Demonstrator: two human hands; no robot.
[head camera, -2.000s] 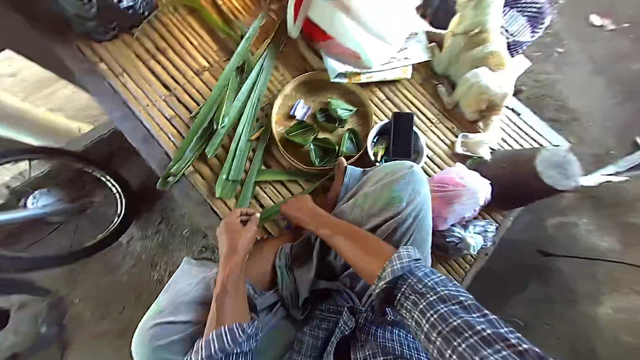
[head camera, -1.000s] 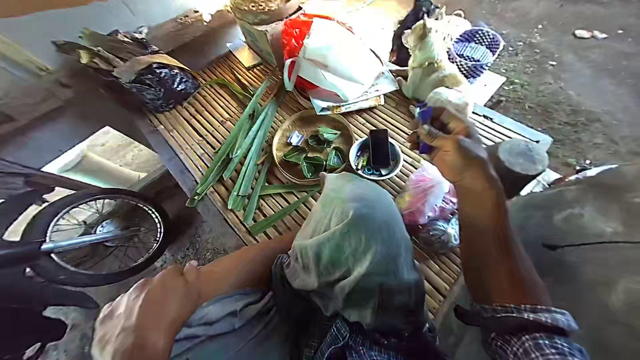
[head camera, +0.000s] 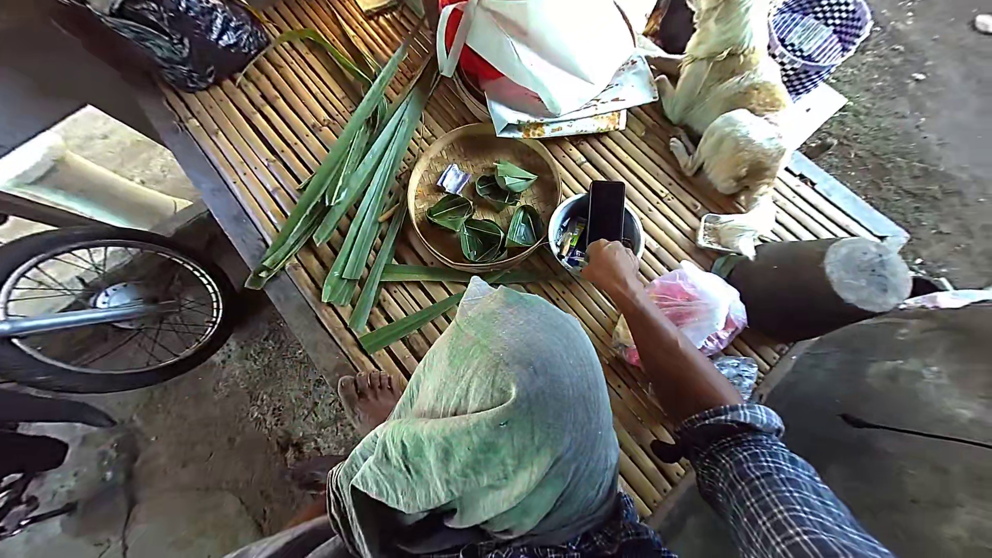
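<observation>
My right hand (head camera: 612, 266) reaches to the near rim of a metal bowl (head camera: 559, 225), at the lower end of a black smartphone (head camera: 605, 211) lying across it. Whether its fingers grip the phone or something in the bowl cannot be told. Small packets (head camera: 572, 235) lie in the bowl. Left of it, a round woven bamboo tray (head camera: 434, 159) holds several folded leaf cups (head camera: 482, 239) and a small packet (head camera: 453, 179). Long green leaf strips (head camera: 372, 209) lie further left on the bamboo-slat platform (head camera: 651, 155). My left hand is out of view.
A white-and-red bag (head camera: 542, 46) stands behind the tray. A light-coated dog (head camera: 728, 101) lies at the back right beside a checkered basket (head camera: 818, 39). A pink plastic bag (head camera: 694, 302) and a dark cylinder (head camera: 806, 287) are at the right. A spoked wheel (head camera: 116, 306) stands left.
My right hand, raised with a small blue-and-white item a second ago, has come down to the bowl. My left hand has left the view. Earlier, both hands were at a leaf strip near my lap.
</observation>
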